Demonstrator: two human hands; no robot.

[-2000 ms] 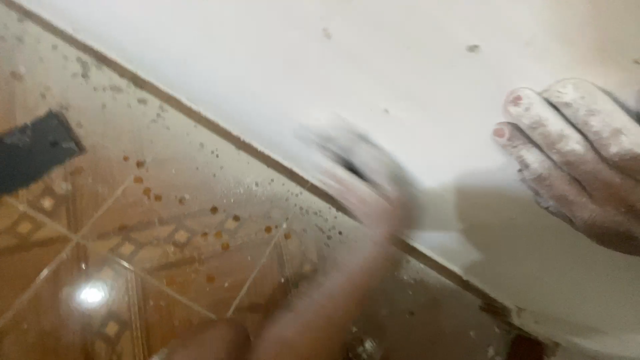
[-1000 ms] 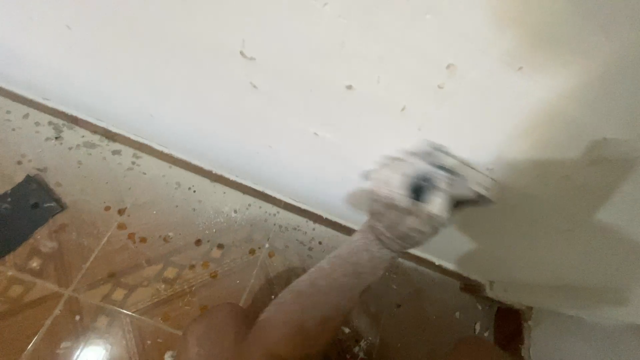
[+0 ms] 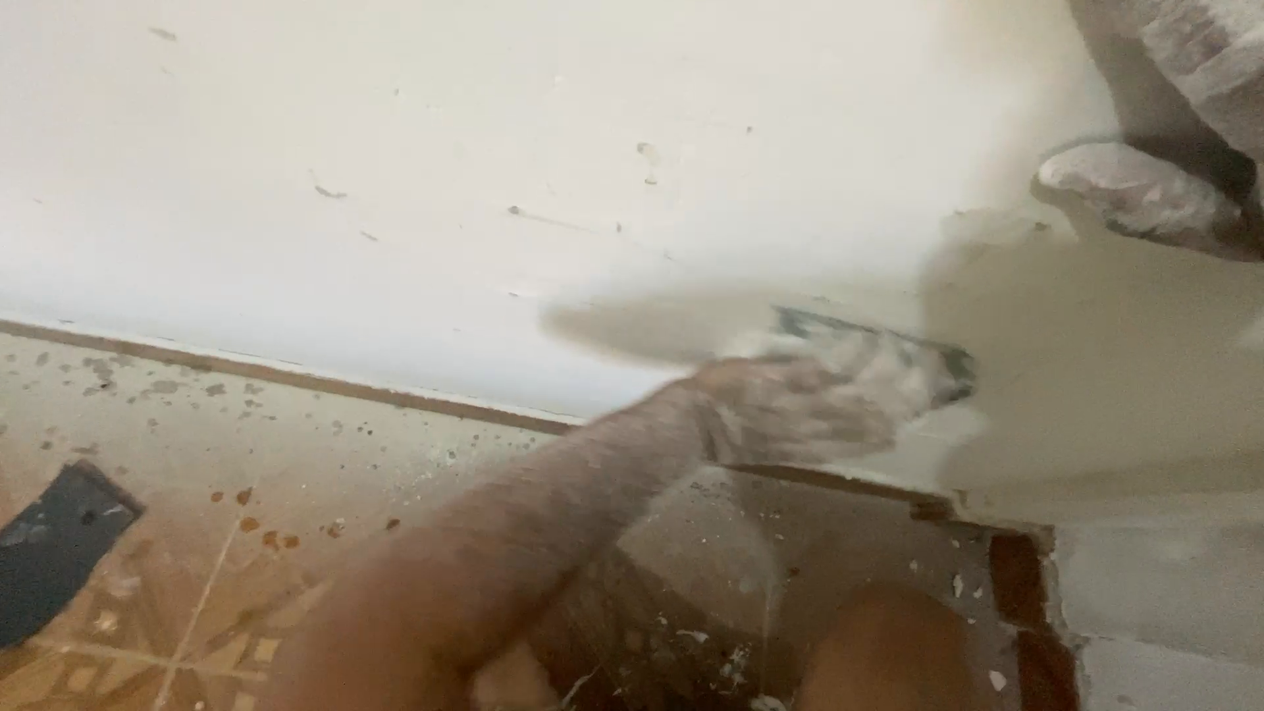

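Note:
My left hand [image 3: 820, 395], dusted white and blurred, lies against the lower part of a pale wall [image 3: 444, 148]. It grips a thin dark flat piece [image 3: 869, 341], perhaps sandpaper; its edge shows along the hand's upper side. At the upper right, my right hand [image 3: 1155, 168] is at the wall, coated in white powder and partly cut off by the frame. Its thumb and fingers are spread, with nothing visible between them. Small chips and scratches mark the wall, and shadows fall across its right part.
A dark grey sheet [image 3: 69, 548] lies on the patterned tile floor [image 3: 128, 632] at the left. White specks and brown spots dot the floor. A brown strip [image 3: 395, 395] runs along the wall's base towards a reddish-brown edge [image 3: 1017, 573]. A knee [image 3: 889, 652] shows at the bottom.
My left hand has moved right along the wall. My right hand, out of view one second ago, is visible again at the upper right. The view has shifted.

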